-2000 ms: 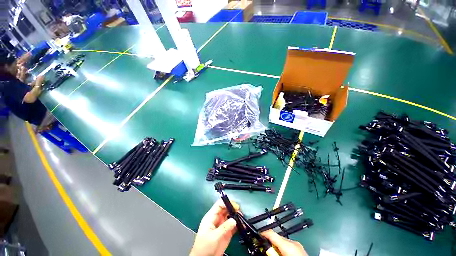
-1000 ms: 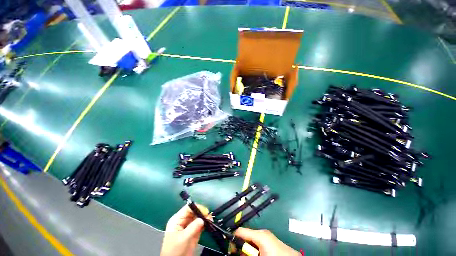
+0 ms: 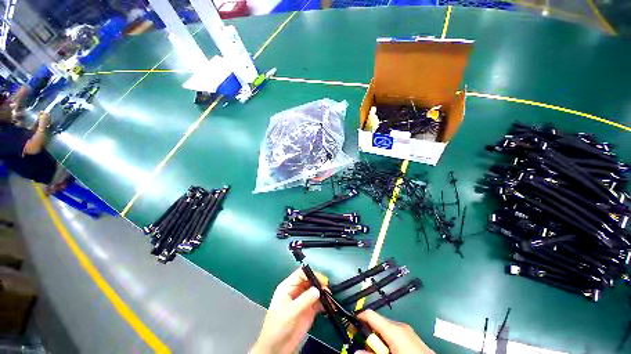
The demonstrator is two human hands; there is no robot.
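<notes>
My left hand [image 3: 293,308] grips a black cable assembly [image 3: 311,276], whose upper end points up and left. My right hand [image 3: 389,333], cut off by the bottom edge, holds cutters with yellow-and-black handles [image 3: 374,340] close to the lower part of the same cable. The cutter jaws are hard to make out. Three cable assemblies [image 3: 377,285] lie just beyond my hands, with thin ties across some. A small group of cable assemblies [image 3: 324,225] lies farther up, and another [image 3: 187,222] lies at the left bench edge.
A large cable heap [image 3: 564,211] is at right. Loose black cable ties [image 3: 423,200] lie by an open carton [image 3: 403,142] and a clear plastic bag [image 3: 304,144]. A white strip [image 3: 477,339] is at lower right. White uprights [image 3: 234,59] stand behind. A person [image 3: 28,148] sits far left.
The view swung right then back left, so the bench items shifted in the picture. Both hands stay together on the cable assembly, with the cutters still in my right hand.
</notes>
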